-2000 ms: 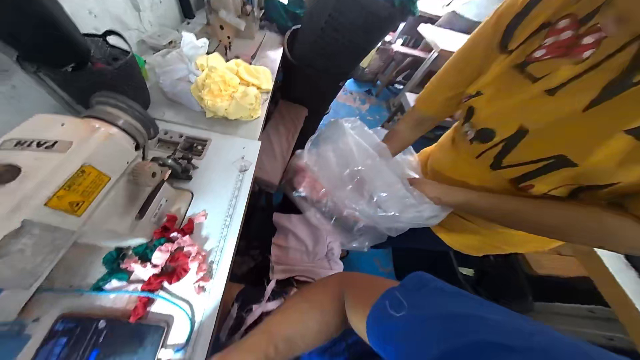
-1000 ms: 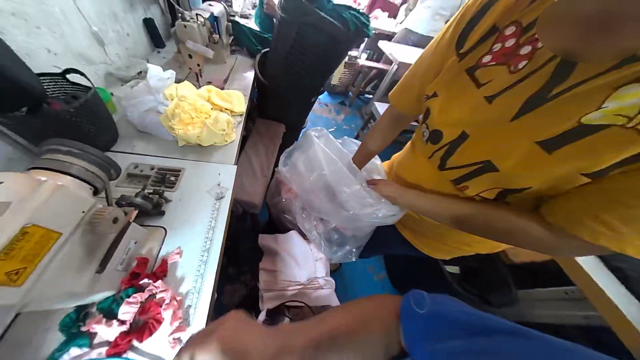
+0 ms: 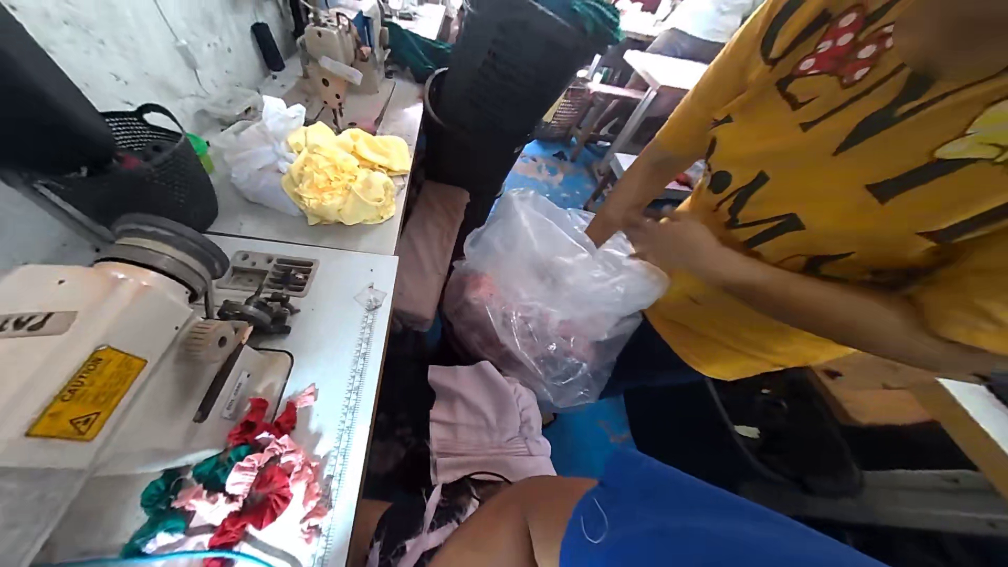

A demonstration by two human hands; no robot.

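Neither of my hands shows; only my bent arm and blue sleeve (image 3: 669, 512) are at the bottom edge. Just beyond the arm lies a folded pale pink cloth (image 3: 488, 421), beside a dark patterned fabric with pale straps (image 3: 429, 524). A co-worker in a yellow shirt stands at the right, one hand at the opening of a clear plastic bag (image 3: 551, 283) with pink and red material inside, the other near its rim. Red, pink and green ruffled fabric pieces (image 3: 264, 484) lie on the white sewing table (image 3: 370, 315), by the sewing machine (image 3: 102, 370).
Yellow fabric (image 3: 346, 173) and a white plastic bag (image 3: 264, 157) sit on the adjoining table, with a black basket (image 3: 169, 177) to their left. A tall black bin (image 3: 504, 87) stands beyond. A wrapped pink bundle (image 3: 429, 252) is beside the table edge.
My hand, seen at the bottom one second ago, has left the view as my arm drew back. The co-worker's hands remain at the clear bag.
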